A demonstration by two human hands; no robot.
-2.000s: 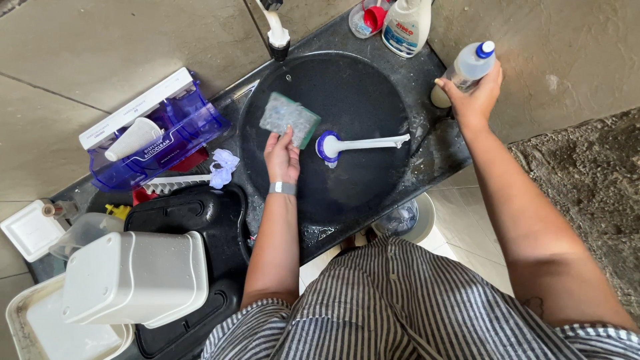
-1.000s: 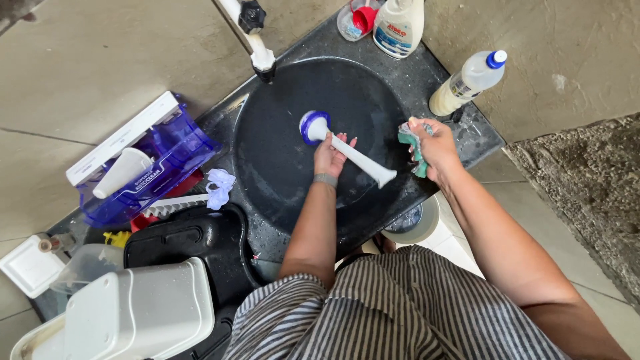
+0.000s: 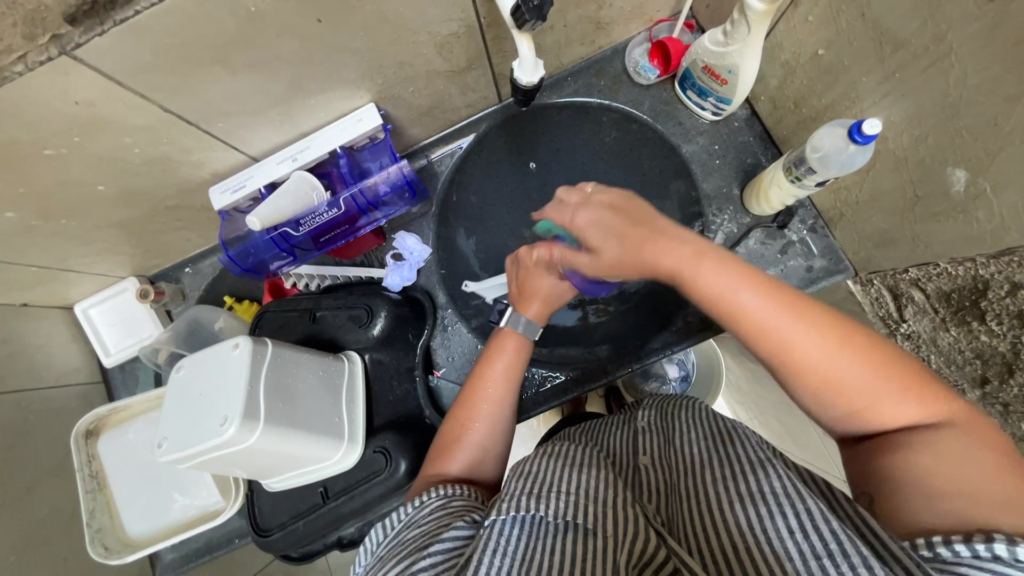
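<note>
Over the round black sink basin (image 3: pixel 664 184), my left hand (image 3: pixel 540 280) is closed around the white-handled tool (image 3: pixel 486 286). The end of its handle points left, and its purple-rimmed head (image 3: pixel 590 285) shows beneath my right hand. My right hand (image 3: pixel 612 232) presses a green sponge (image 3: pixel 554 231) against the tool; fingers hide most of the sponge. Both hands are close together, touching or nearly so. A plastic bottle with a blue cap (image 3: pixel 812 166) stands on the counter right of the basin.
The faucet spout (image 3: pixel 526 68) hangs above the basin's back edge. A spray bottle (image 3: pixel 718 68) and a clear cup with a red scoop (image 3: pixel 646 58) stand behind. Left are a purple dispenser (image 3: pixel 320 210), black trays (image 3: pixel 344 328) and white containers (image 3: pixel 264 408). A bucket (image 3: pixel 708 376) sits below.
The tool's head, at the upper left a second ago, now lies to the right with the handle end at left. My right hand has brought the sponge from the basin's right edge onto the tool.
</note>
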